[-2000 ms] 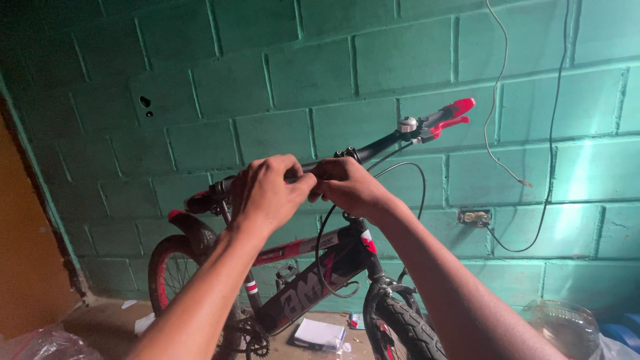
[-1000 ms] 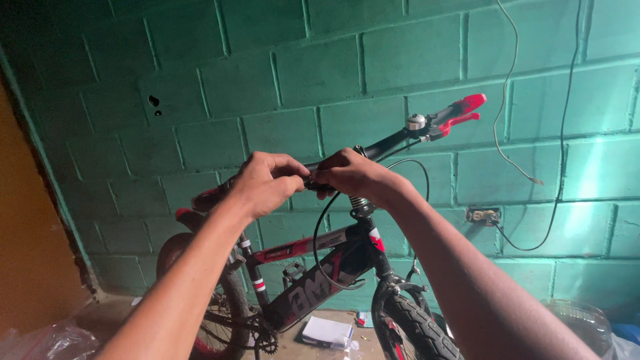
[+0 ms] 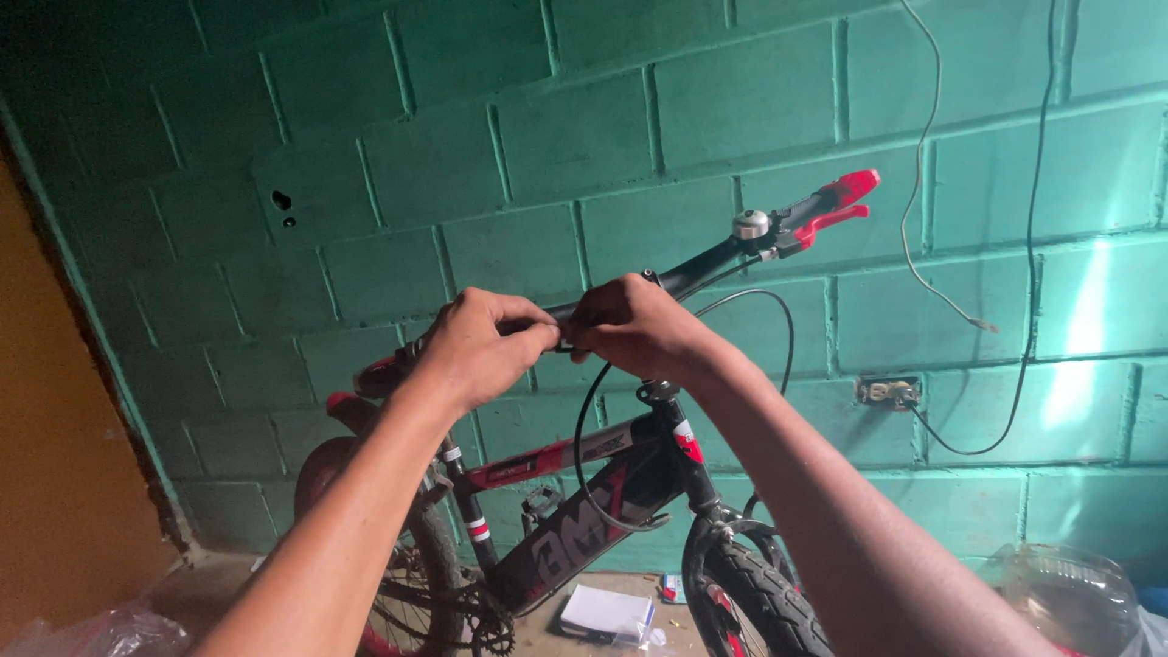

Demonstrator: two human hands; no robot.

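A black and red BMX bicycle (image 3: 584, 538) stands by the wall. My left hand (image 3: 488, 347) and my right hand (image 3: 634, 328) meet at the near side of its handlebar (image 3: 698, 269). Between their fingertips they pinch a small dark part, mostly hidden, by the end of a black cable (image 3: 584, 438) that loops down in front of the frame. To the right on the bar are a silver bell (image 3: 751, 224), a red brake lever (image 3: 835, 221) and a red grip (image 3: 856, 187). The saddle (image 3: 376, 376) shows behind my left forearm.
Behind the bicycle rises a green block wall (image 3: 584, 119) with a wall outlet (image 3: 888, 392) and hanging wires (image 3: 1031, 228). On the floor lie a white box-like object (image 3: 607, 610) and a small packet (image 3: 673, 589). A clear plastic container (image 3: 1068, 593) is at lower right, plastic film (image 3: 100, 634) at lower left.
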